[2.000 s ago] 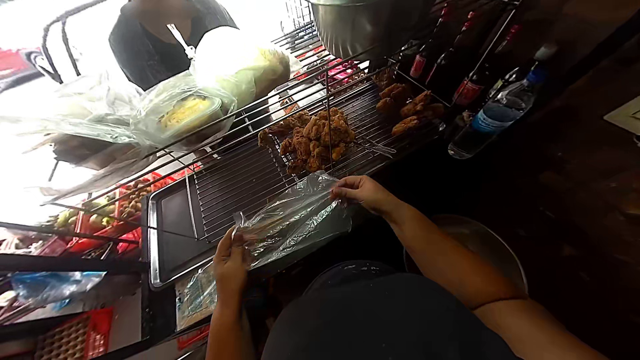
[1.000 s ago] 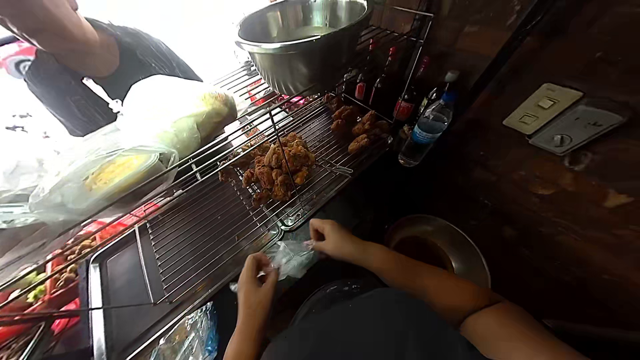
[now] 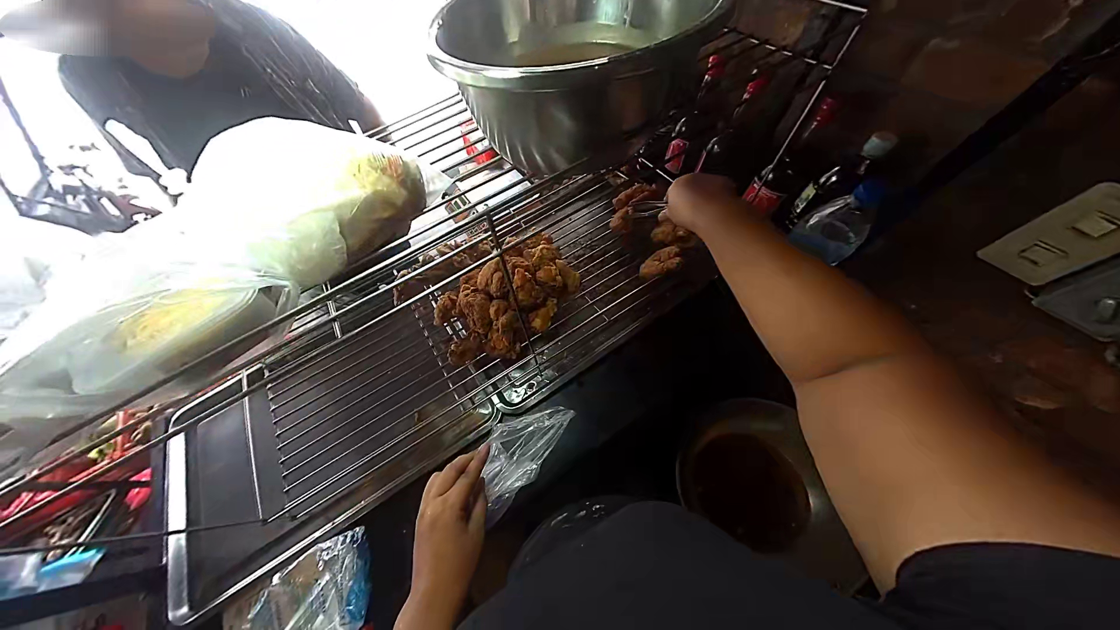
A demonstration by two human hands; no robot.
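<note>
My left hand (image 3: 452,516) pinches the edge of a clear plastic bag (image 3: 523,451), held low in front of the rack. My right hand (image 3: 700,203) reaches to the far right end of the wire rack (image 3: 359,429), closed on metal tongs (image 3: 646,207) whose jaws are at the small group of fried pieces (image 3: 662,262). A larger heap of fried pieces (image 3: 503,302) lies on the rack's middle, between my hands. Whether the tongs grip a piece cannot be told.
A large metal pot (image 3: 560,114) stands behind the rack, with several bottles (image 3: 766,188) to its right. Bagged food (image 3: 289,210) lies at the left near a person (image 3: 219,79). A metal tray (image 3: 219,472) is under the rack; a pan of dark liquid (image 3: 748,481) sits below right.
My right hand has let go of the plastic bag, moved up and right to the rack's far end, and taken hold of the tongs. My left hand still holds the bag.
</note>
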